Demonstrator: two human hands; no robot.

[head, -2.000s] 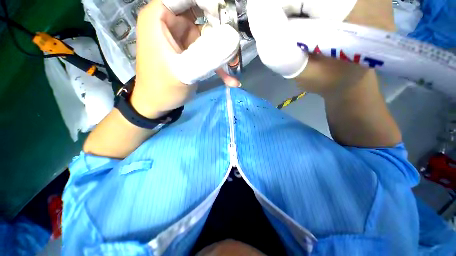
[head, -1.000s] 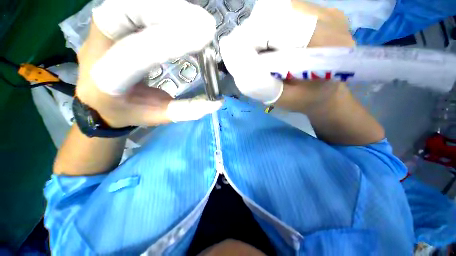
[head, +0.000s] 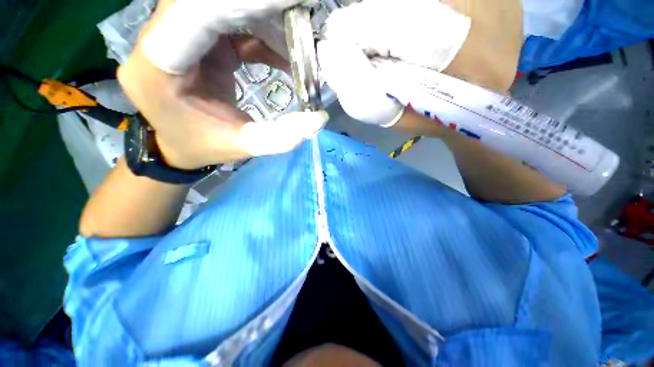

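Observation:
A silver metal case (head: 304,61) is seen edge-on near the top centre. My left hand (head: 208,93), with white coverings on the fingers, holds it between the thumb at its lower end and fingers near its top. My right hand (head: 387,64), also with white coverings, holds a white paint marker (head: 502,129) whose barrel points down to the right. The marker's tip is hidden by my right fingers, close beside the case; I cannot tell whether they touch. A parts tray (head: 262,92) with silver parts in pockets shows behind my left hand.
An orange-and-black tool (head: 68,97) with a black cable lies at left on a white bag (head: 82,147), over the green mat (head: 36,193). Another person's blue sleeve (head: 595,29) is at upper right. Yellow-black tape (head: 406,146) and a red object (head: 638,218) are below at right.
The marker has swung so its back end points lower, and its barrel is more fully in view. Both hands and the case have moved slightly up since one second ago.

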